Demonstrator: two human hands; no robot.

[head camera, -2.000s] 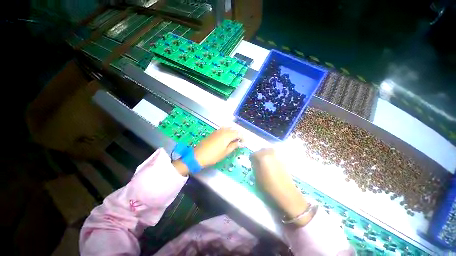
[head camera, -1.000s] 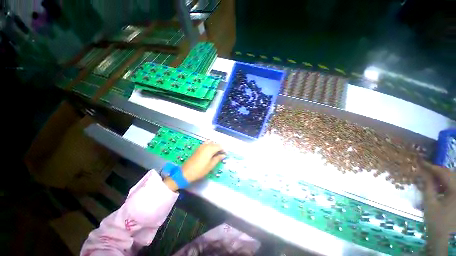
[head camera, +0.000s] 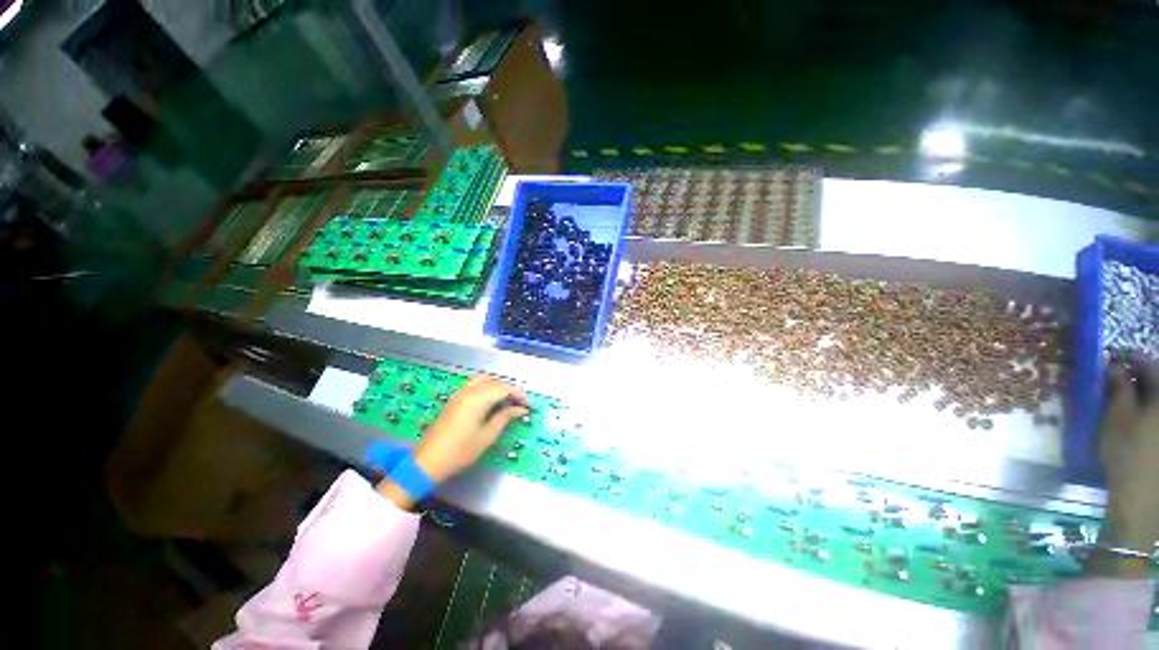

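Note:
Green circuit boards [head camera: 788,521] with small parts lie end to end along the metal rail. My left hand [head camera: 468,425], with a blue wrist strap [head camera: 404,471], is over the boards at centre left, fingers bent together; whether it holds a part cannot be told. My right hand [head camera: 1130,438] is at the right edge, partly cut off, its fingertips at the near part of the right blue bin [head camera: 1089,368] with silvery-white components [head camera: 1129,305]. Its fingertips are dark and unclear.
A blue bin [head camera: 493,305] of dark parts stands behind the boards. Copper-brown components [head camera: 839,333] lie loose to its right, with a tray of brown parts [head camera: 725,206] behind. Stacked green panels [head camera: 394,248] lie left of the bin. Brown-framed racks [head camera: 280,210] stand far left.
My right hand has moved from the boards, past the copper-brown components, to the right blue bin. My left hand remains over the boards. The view has turned right.

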